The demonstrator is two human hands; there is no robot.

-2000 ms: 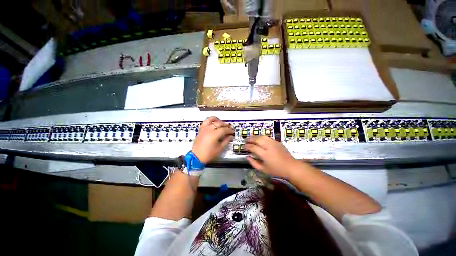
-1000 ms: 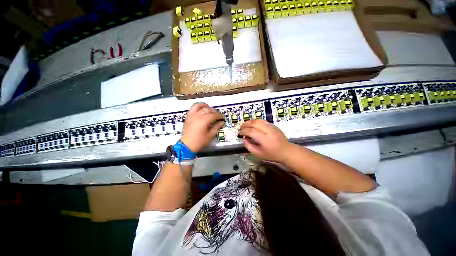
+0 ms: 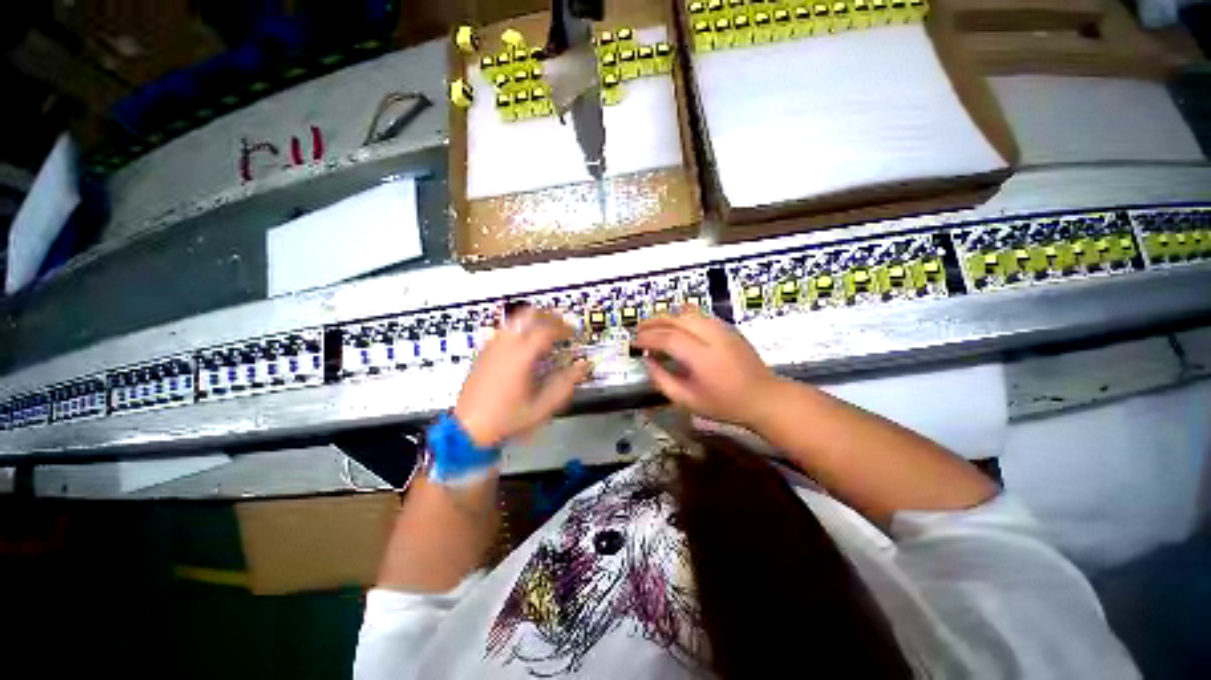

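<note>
My left hand (image 3: 511, 385), with a blue wrist band, is motion-blurred over the panel line, its thumb and fingers apart, with nothing visible in it. My right hand (image 3: 711, 369) has its fingertips at the near edge of the middle circuit board panel (image 3: 684, 288). A small dark thing shows at those fingertips; whether they grip it is unclear. Yellow-and-black transformers (image 3: 631, 316) sit on this panel between and behind my hands. The panels to the right carry yellow transformers (image 3: 859, 282); the panels to the left (image 3: 412, 343) look white and black.
Beyond the conveyor rail (image 3: 850, 326) stand the left parts box (image 3: 578, 246) and the fuller right box (image 3: 863, 202). A dispensing gun (image 3: 580, 113) hangs over the left box. A white sheet (image 3: 345, 237), red-handled tool (image 3: 306, 144) and dark tool (image 3: 395, 116) lie left.
The view has tilted and shifted. My left hand has moved left and towards me, opening. The transformers seen on the rail edge between my hands no longer show there. My right hand stays near the panel.
</note>
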